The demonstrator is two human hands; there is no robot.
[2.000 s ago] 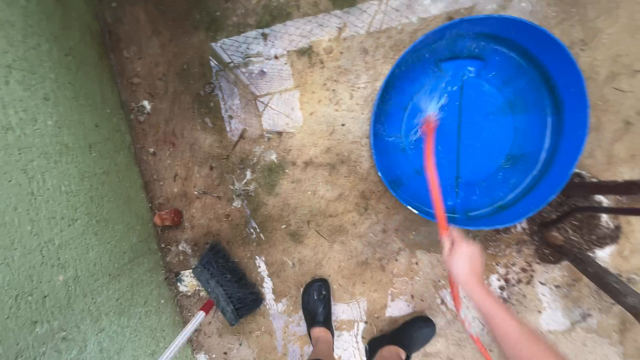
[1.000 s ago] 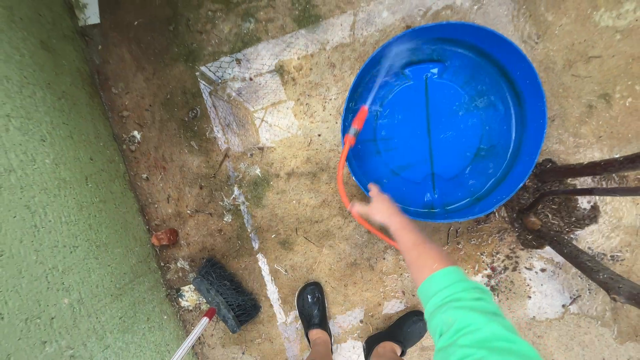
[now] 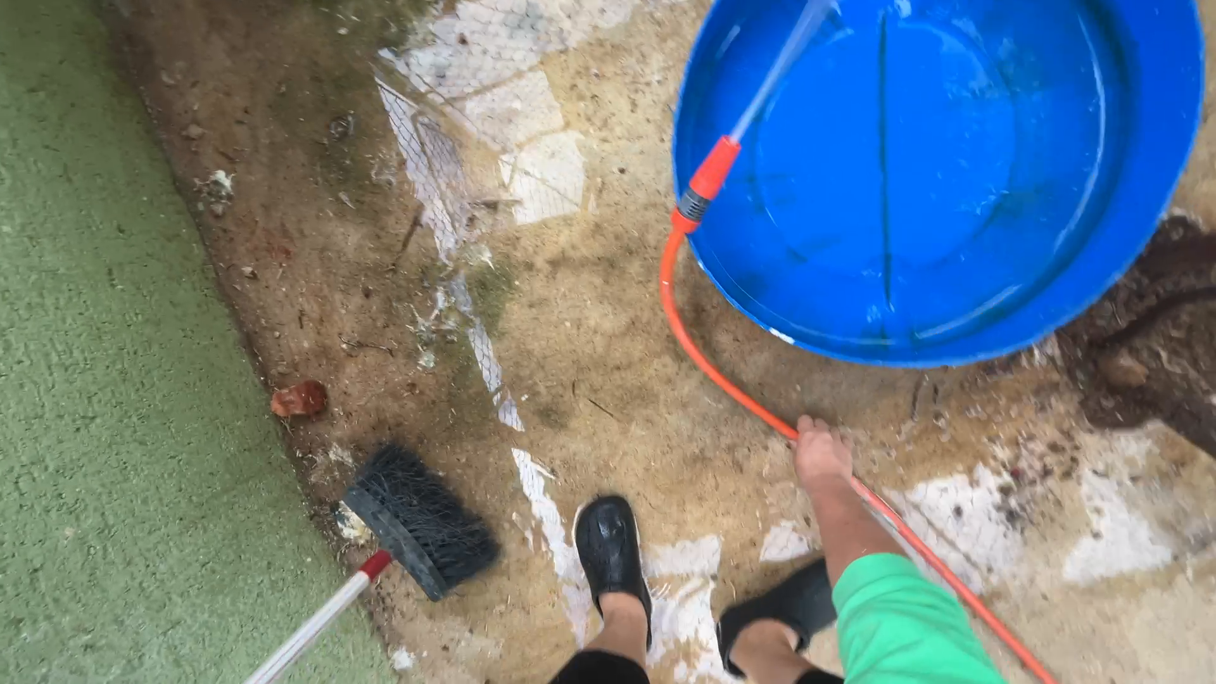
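My right hand (image 3: 823,451), at the end of a green sleeve, is closed around an orange garden hose (image 3: 708,366). From there the hose curves up to its orange spray nozzle (image 3: 711,180), which lies over the near left rim of a large round blue plastic tub (image 3: 883,190). A jet of water (image 3: 784,66) shoots from the nozzle into the tub, across its left side. Some water seems to lie on the tub's floor. My left hand is outside the picture.
A push broom (image 3: 423,522) with dark bristles leans by the green wall (image 3: 114,342), close to a reddish lump (image 3: 298,399). My feet in black clogs (image 3: 610,551) stand on the stained concrete. Dark branches or roots (image 3: 1159,323) lie right of the tub.
The nozzle has gone from over the tub's inside to its left rim, and the hose now bends more. My hand has moved away from the tub, still on the hose.
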